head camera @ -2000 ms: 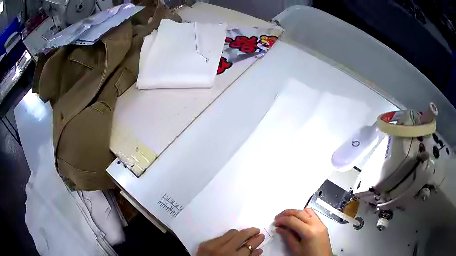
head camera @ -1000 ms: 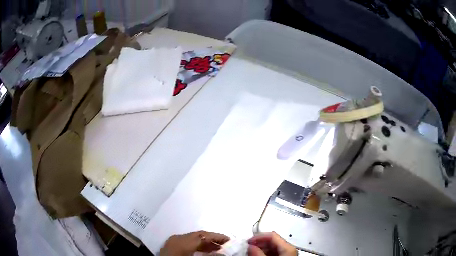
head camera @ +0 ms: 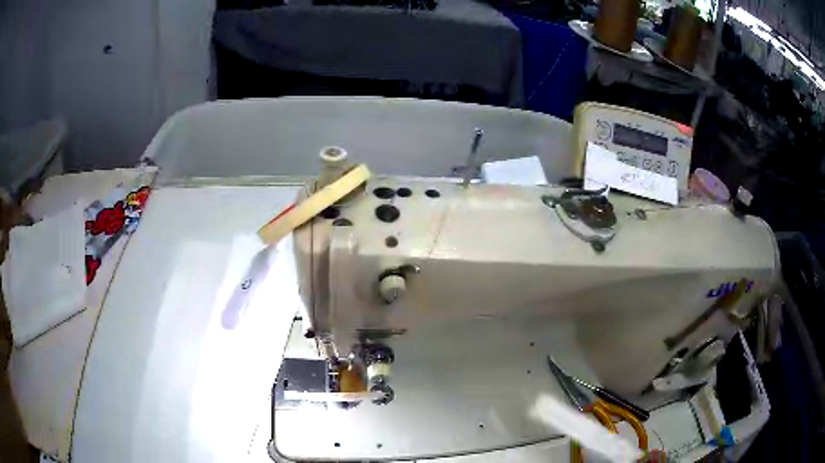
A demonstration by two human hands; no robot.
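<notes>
The off-white sewing machine head (head camera: 470, 262) spans the middle. The presser foot and needle area (head camera: 348, 375) is under its left end, beside the shiny slide plate (head camera: 303, 375). A white fabric panel (head camera: 194, 389), washed out by glare, appears to lie on the table left of the plate. A blurred white strip (head camera: 579, 429) is over the orange-handled scissors (head camera: 606, 416) at lower right. A small fingertip, apparently of my right hand (head camera: 655, 456), shows at the bottom edge by the strip's end; the rest is cut off, so its grip is unclear. My left hand is out of view.
Folded white pieces (head camera: 45, 271) lie on the pale board (head camera: 41, 389) at left. A tape roll (head camera: 317, 203) sits on the machine head. A translucent bin (head camera: 262, 136) and a control panel (head camera: 638, 145) stand behind. A white tray (head camera: 755, 407) is at right.
The view has swung right, bringing in the whole machine and scissors. My hands have left the bottom centre; a fingertip and a blurred white strip now show at lower right.
</notes>
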